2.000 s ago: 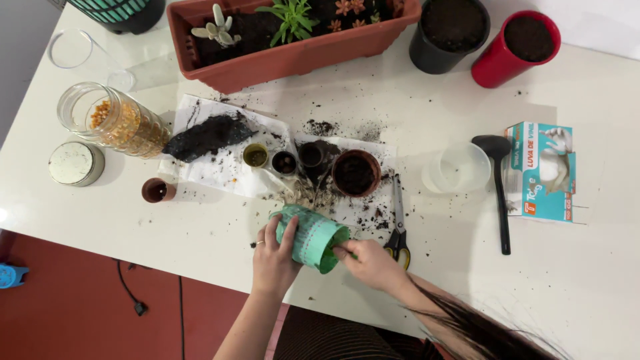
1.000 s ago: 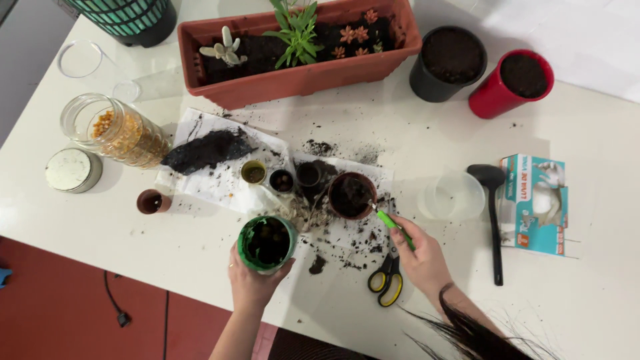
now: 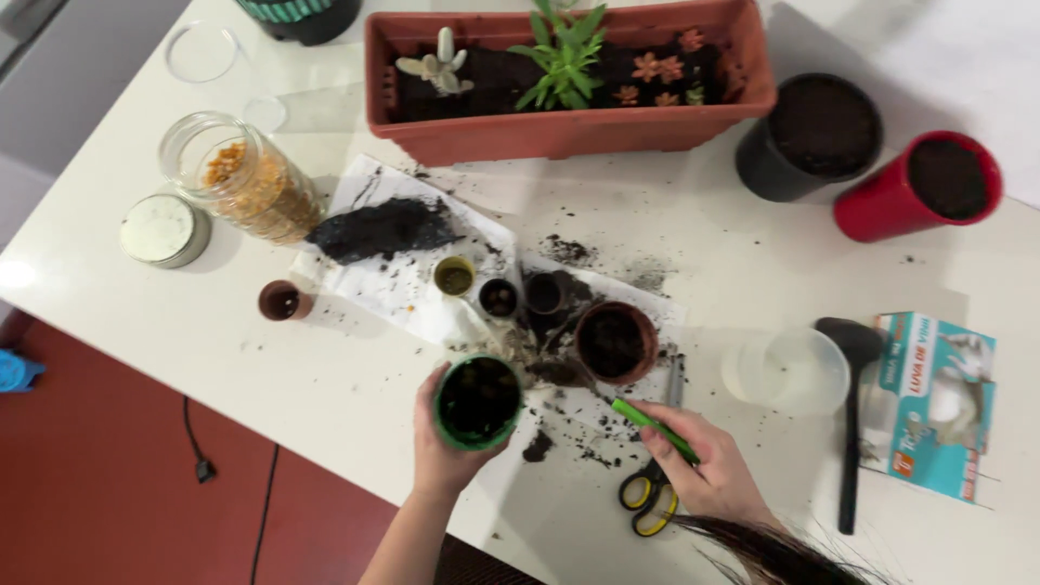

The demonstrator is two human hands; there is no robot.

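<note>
My left hand (image 3: pixel 455 467) grips a green pot (image 3: pixel 478 403) with dark contents, its mouth facing the camera. In my right hand (image 3: pixel 703 455) is a small trowel with a green handle (image 3: pixel 656 431); dark soil (image 3: pixel 561 373) lies on its blade, between the green pot and a brown pot of soil (image 3: pixel 616 343). Small pots, one olive (image 3: pixel 454 277) and two dark (image 3: pixel 498 298), stand on soil-strewn white paper (image 3: pixel 382 296). Scissors with black and yellow handles (image 3: pixel 647 497) lie beside my right hand, blades partly hidden.
A long terracotta-coloured planter (image 3: pixel 569 136) stands at the back, near a black pot (image 3: pixel 808 136) and a red pot (image 3: pixel 918 187). At left are a glass jar of yellow kernels (image 3: pixel 244 183), its lid (image 3: pixel 165 231) and a small brown pot (image 3: pixel 284 301). A clear cup (image 3: pixel 786 371), black ladle (image 3: pixel 849 422) and glove box (image 3: pixel 930 402) sit right.
The green pot, tipped on its side two seconds ago, is now mouth-up. The trowel blade has moved left out of the brown pot, carrying soil.
</note>
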